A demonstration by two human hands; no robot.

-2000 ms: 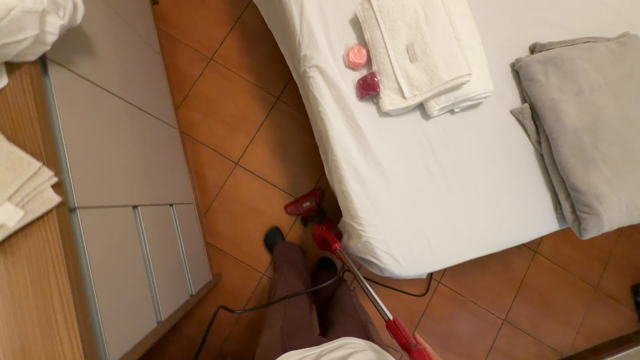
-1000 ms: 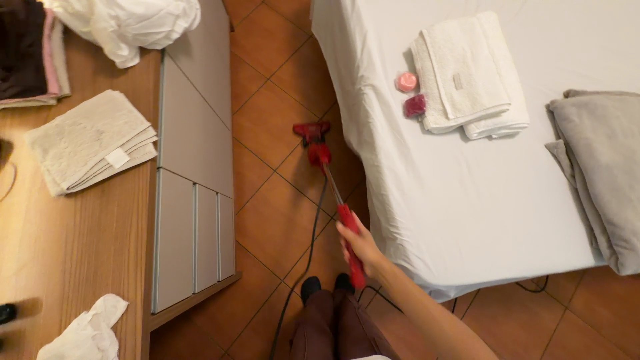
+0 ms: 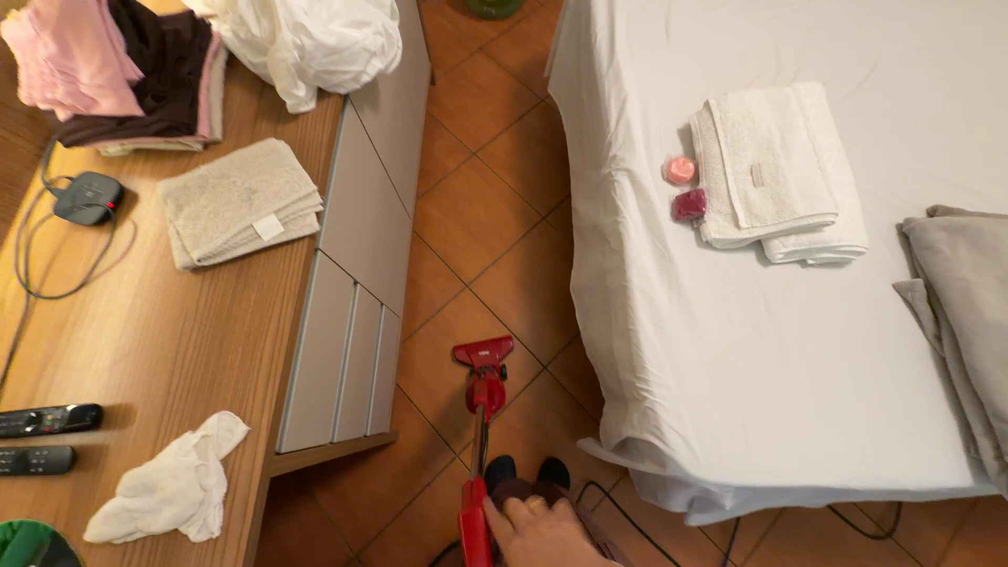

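Note:
A red stick vacuum cleaner [image 3: 475, 524] stands with its wide red floor head [image 3: 483, 353] on the terracotta tiles, just in front of the person's dark-shod feet. Its metal tube runs down to the red handle at the bottom of the view. My right hand [image 3: 543, 529], with a ring on one finger, is closed around that handle from the right; part of the grip is hidden. My left hand is out of view. A black cord [image 3: 630, 520] lies on the floor to the right of the feet.
On the right, a white-sheeted bed [image 3: 709, 378] holds folded white towels [image 3: 772, 165], two small wrapped items and a grey blanket [image 3: 969, 299]. The left wooden-topped cabinet [image 3: 236, 339] bears a folded beige towel [image 3: 236, 205], crumpled white cloth [image 3: 173, 488], clothes, remotes and a small black box [image 3: 88, 198].
From one second ago, the vacuum's floor head has come back nearer the feet. Two seconds ago it was beside the bed's corner. The view has shifted.

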